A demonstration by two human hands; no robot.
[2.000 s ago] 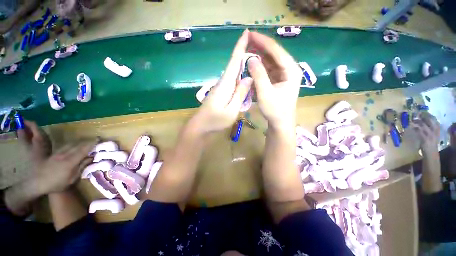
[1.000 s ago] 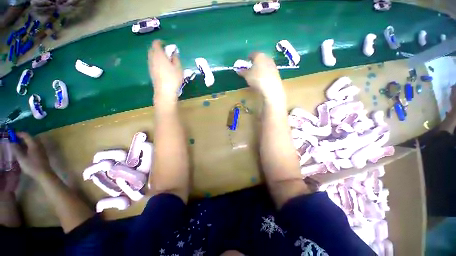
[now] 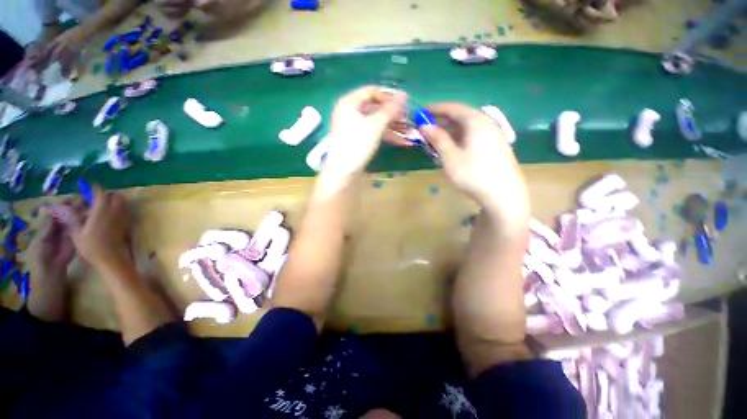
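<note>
My right hand (image 3: 475,151) holds a bright blue battery cell (image 3: 423,117) between thumb and fingers above the green belt. My left hand (image 3: 360,127) is just left of it, fingers bent and close together around a small part with thin wires; the exact part is blurred. Something pinkish shows between the hands below the cell, partly hidden by the fingers. A white casing shell (image 3: 301,127) lies on the belt to the left of my left hand, and another shell is partly covered by my left wrist.
Casing shells are heaped on the bench at left (image 3: 237,270) and right (image 3: 606,262). An open carton (image 3: 692,352) of shells stands at the lower right. Spaced units lie along the green conveyor belt (image 3: 246,155). Another person's hands (image 3: 102,229) work at the left; others are across the belt.
My hands have come together from their separate places over the belt. The blue cell that lay on the bench between my arms is gone from there; a blue cell is now in my right hand.
</note>
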